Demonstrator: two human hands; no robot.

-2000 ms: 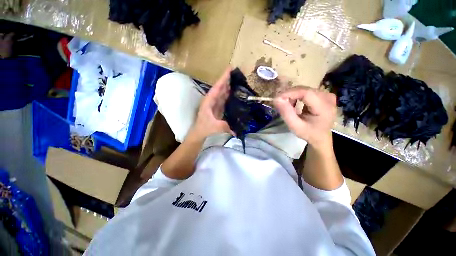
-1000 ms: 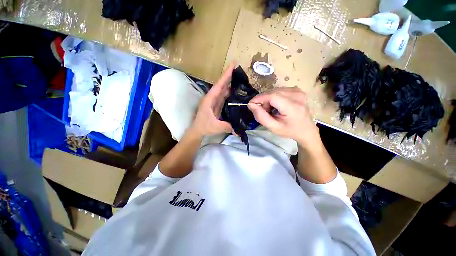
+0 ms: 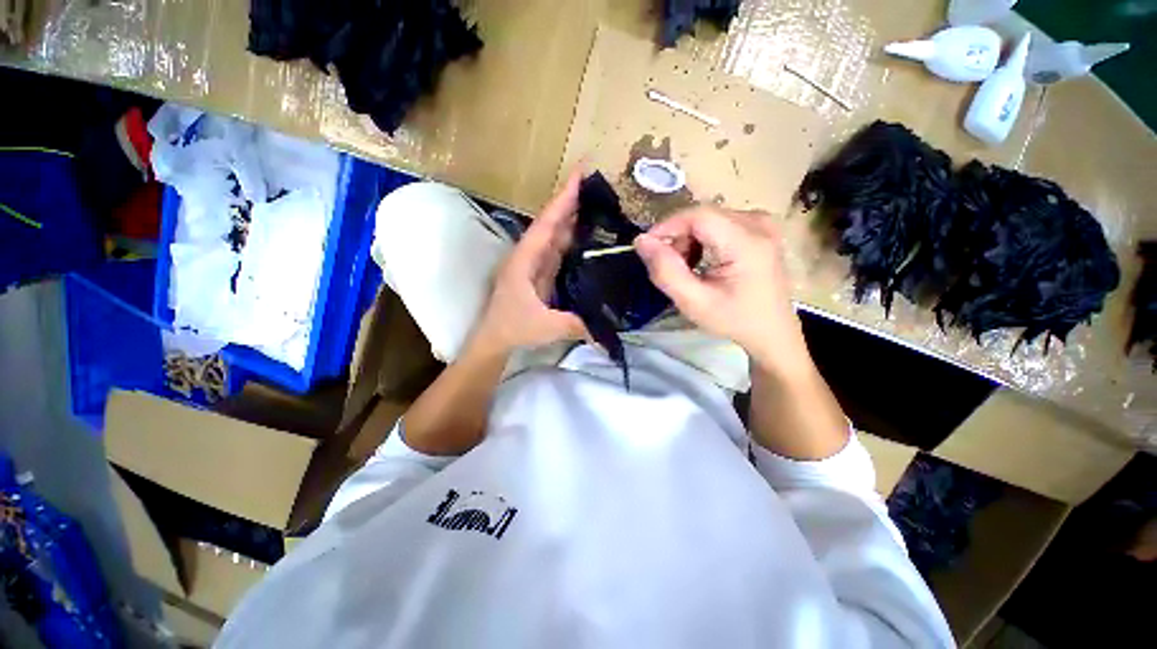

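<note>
My left hand (image 3: 530,282) holds a palm-sized, limp black part (image 3: 607,294) with pointed ends above my lap. My right hand (image 3: 713,273) holds a thin pale stick (image 3: 609,252) between thumb and fingertips. The stick's tip lies over the black part; whether it touches cannot be told. A small white oval dish (image 3: 659,175) sits on the cardboard mat (image 3: 609,95), near the bench edge. Glue inside the dish cannot be made out.
Black heaps lie at the right (image 3: 958,235) and upper left (image 3: 368,57). White glue bottles (image 3: 999,102) are at the upper right. Spare sticks (image 3: 683,108) lie on the mat. A blue crate (image 3: 333,273) with white sheet stands left of my knees, cardboard cartons (image 3: 209,456) below.
My right hand has moved left with the stick, bringing it farther over the black part, and the stick's angle has changed. My left hand keeps its hold. The whole view has shifted slightly.
</note>
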